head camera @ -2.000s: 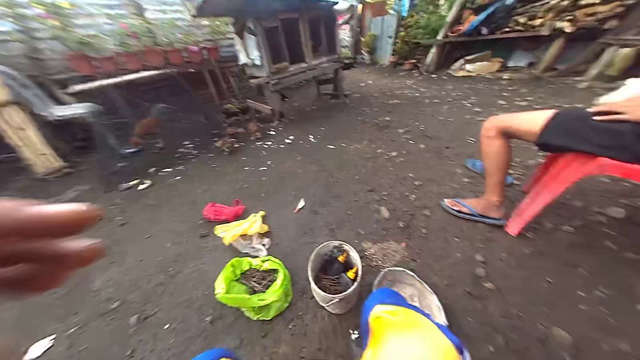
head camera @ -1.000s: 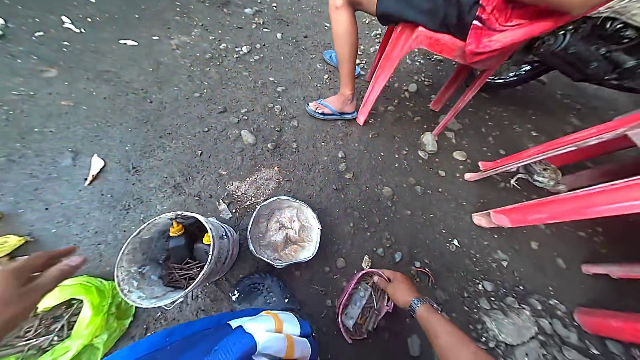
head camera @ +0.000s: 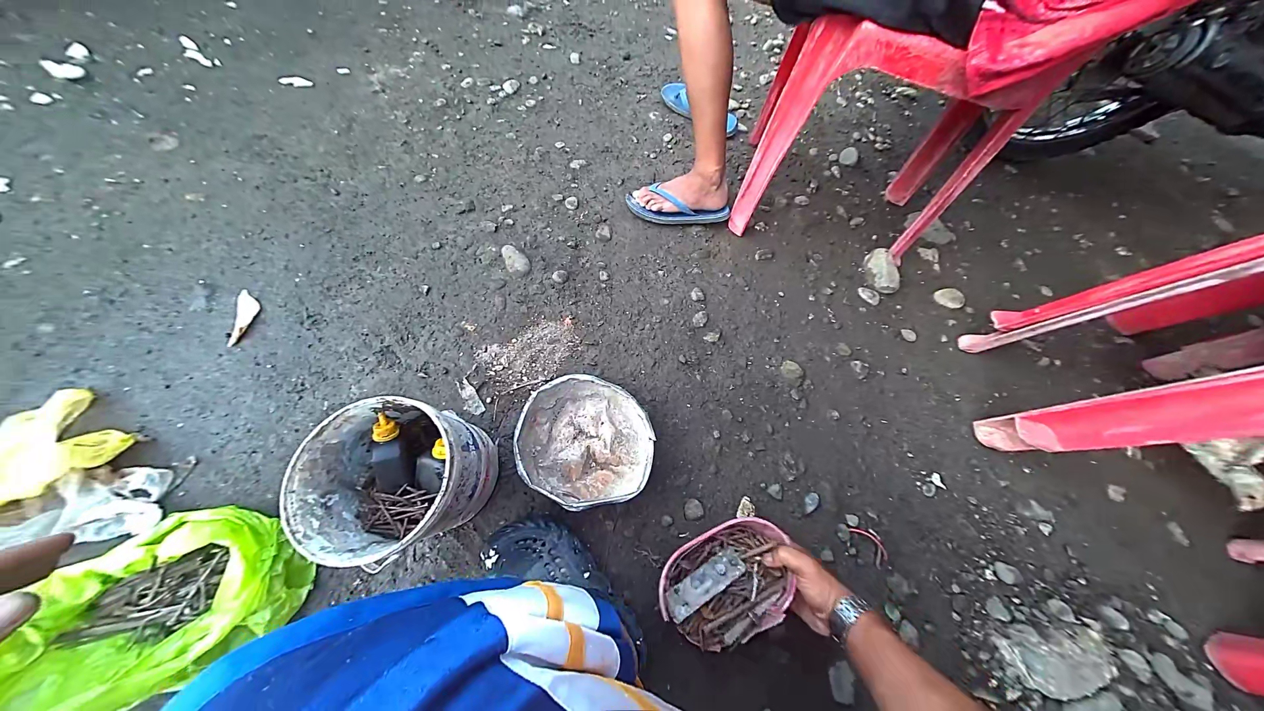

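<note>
My right hand [head camera: 812, 585], with a metal-band watch on the wrist, grips the rim of a small pink container [head camera: 677, 563] that holds rusty nails and a flat metal piece [head camera: 705, 585]. At the left edge only some fingers of my left hand [head camera: 30, 578] show, above a bright green plastic bag [head camera: 252, 558] with dark nails [head camera: 148, 597] in it. Between them stands a white bucket [head camera: 469, 469], tilted in view, with black yellow-capped bottles [head camera: 392, 454] and nails [head camera: 397, 509]. A round, dusty metal basin [head camera: 585, 441] sits to its right.
A person's foot in a blue flip-flop [head camera: 681, 205] rests beside a red plastic chair [head camera: 859, 59]. More red chair legs [head camera: 1116, 415] reach in from the right, and a motorcycle wheel [head camera: 1076, 123] is behind. Yellow and clear bags [head camera: 49, 444] lie left; stones dot the dirt.
The view has swung down and right since the first frame. My right hand, first visible one second ago, remains at the pink container, which now appears lifted or tilted less; my left hand shows less.
</note>
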